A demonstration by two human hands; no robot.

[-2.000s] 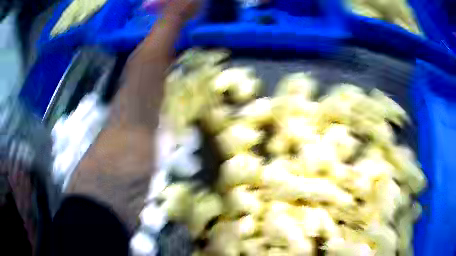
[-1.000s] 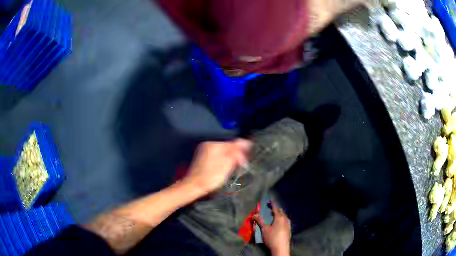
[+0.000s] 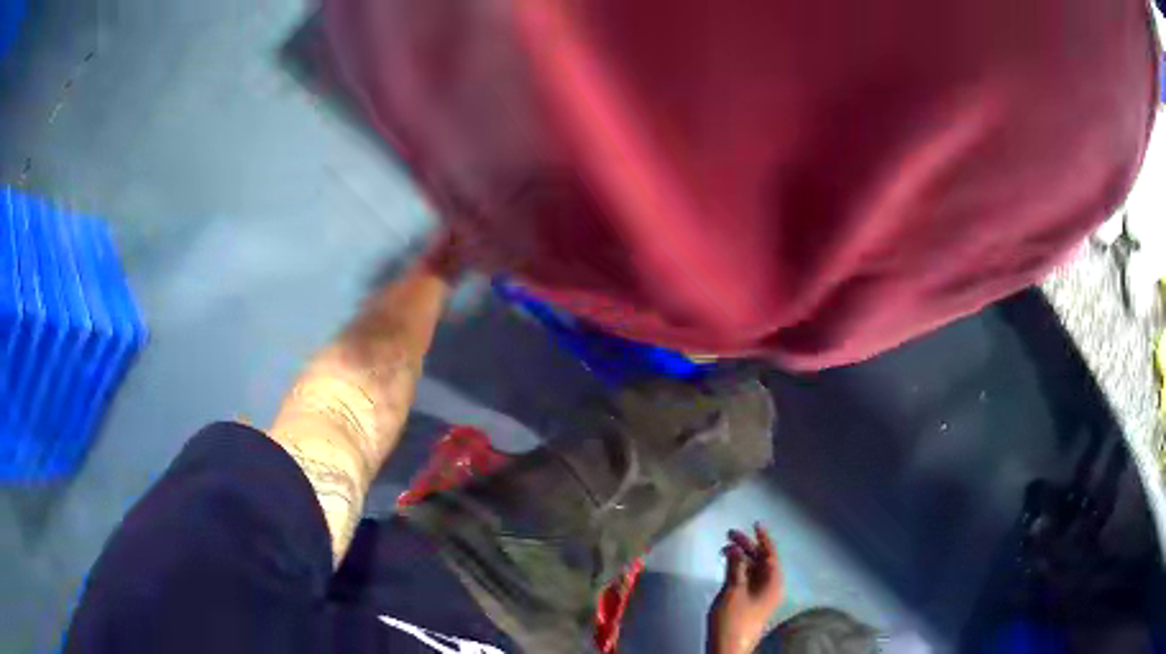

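My left arm reaches up from the lower left. My left hand (image 3: 444, 258) is blurred and mostly hidden at the edge of another person's maroon garment (image 3: 767, 166), so its grip cannot be seen. My right hand (image 3: 749, 590) is low, right of my bent leg, with fingers apart and nothing seen in it. A blue tray or crate (image 3: 607, 355) shows partly below the maroon garment. Parts of a red stool (image 3: 454, 468) show beside and below my grey-brown trouser leg (image 3: 575, 498).
Stacked blue trays (image 3: 64, 339) stand on the grey floor (image 3: 230, 166) at the left. The speckled bench edge (image 3: 1102, 313) curves along the right rim, with a sliver of yellow pieces on it. The other person's body fills the top middle, very near.
The view has turned from the bench with yellow pieces to the floor. Since one second ago, the maroon garment fills more of the view and my left hand has moved up and left to its edge.
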